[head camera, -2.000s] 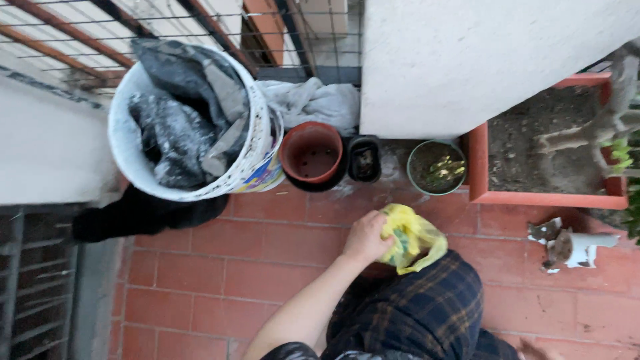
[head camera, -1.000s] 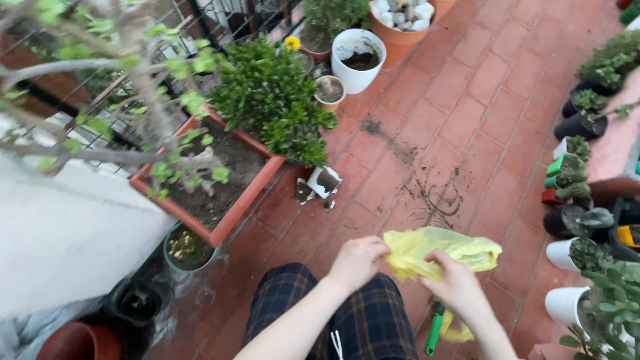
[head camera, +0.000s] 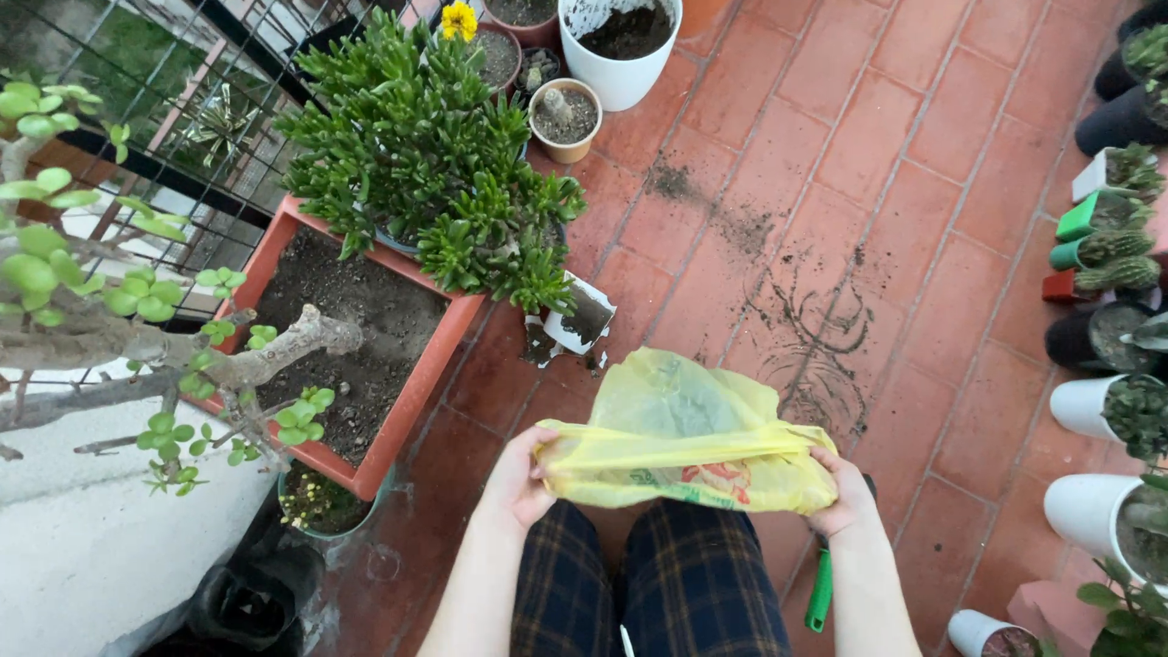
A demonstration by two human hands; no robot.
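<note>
A thin yellow plastic bag (head camera: 684,438) with red and green print is stretched open above my knees. My left hand (head camera: 522,479) grips its left edge, and my right hand (head camera: 838,493) grips the right edge. Beside my right forearm a green handle (head camera: 820,589) lies on the tiles; the rest of that tool is hidden. Beyond the bag sits a broken white pot (head camera: 581,315) with soil in it and shards around it. Loose dark soil (head camera: 812,338) is scattered and smeared over the red floor tiles.
On the left stand a terracotta-coloured rectangular planter (head camera: 420,388) with a thick-stemmed succulent and a bushy green succulent (head camera: 411,155). A white pot of soil (head camera: 622,73) and a small cactus pot (head camera: 566,123) are farther back. Several potted plants line the right side, including a white pot (head camera: 1086,408).
The bag, bunched in one hand at first, is now spread wide between both hands. The view has swung from the bucket and wall toward the scattered soil.
</note>
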